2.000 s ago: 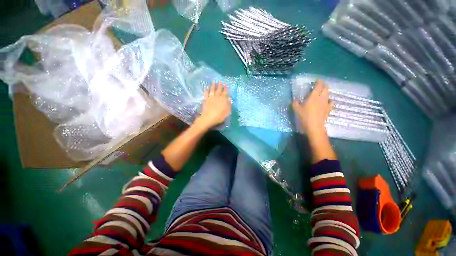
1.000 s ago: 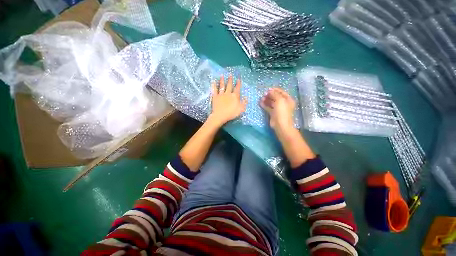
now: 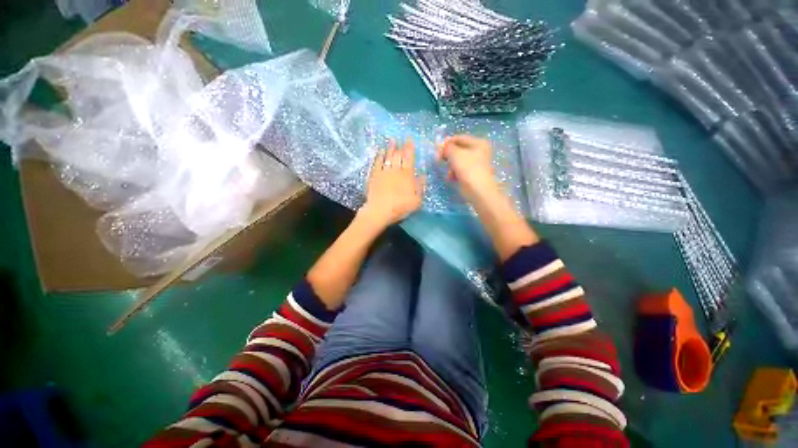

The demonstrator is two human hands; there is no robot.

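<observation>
A sheet of bubble wrap (image 3: 328,131) runs from the white heap at left across the bench in front of me. My left hand (image 3: 395,182) lies on it with the fingers stretched forward, pressing it down. My right hand (image 3: 468,162) is just right of it over the wrap, fingers bent together; whether it pinches the wrap edge is unclear. Right of it a flat pack (image 3: 612,171) lies on the bench, whitish wrap with silvery rods in a row on top, their green ends at left. More thin rods (image 3: 707,249) lie slanted at its right end.
A criss-crossed pile of rods (image 3: 477,57) lies at the back. Finished packs (image 3: 700,66) are stacked back right. An orange and dark blue tape holder (image 3: 672,343), a yellow-black knife (image 3: 720,346) and a yellow-orange piece (image 3: 763,404) lie at right. Brown cardboard (image 3: 66,241) lies under the wrap heap.
My right hand has left the pack and moved left over the bubble wrap, close to my left hand. The green rod ends on the pack are now uncovered. My left hand has shifted slightly right.
</observation>
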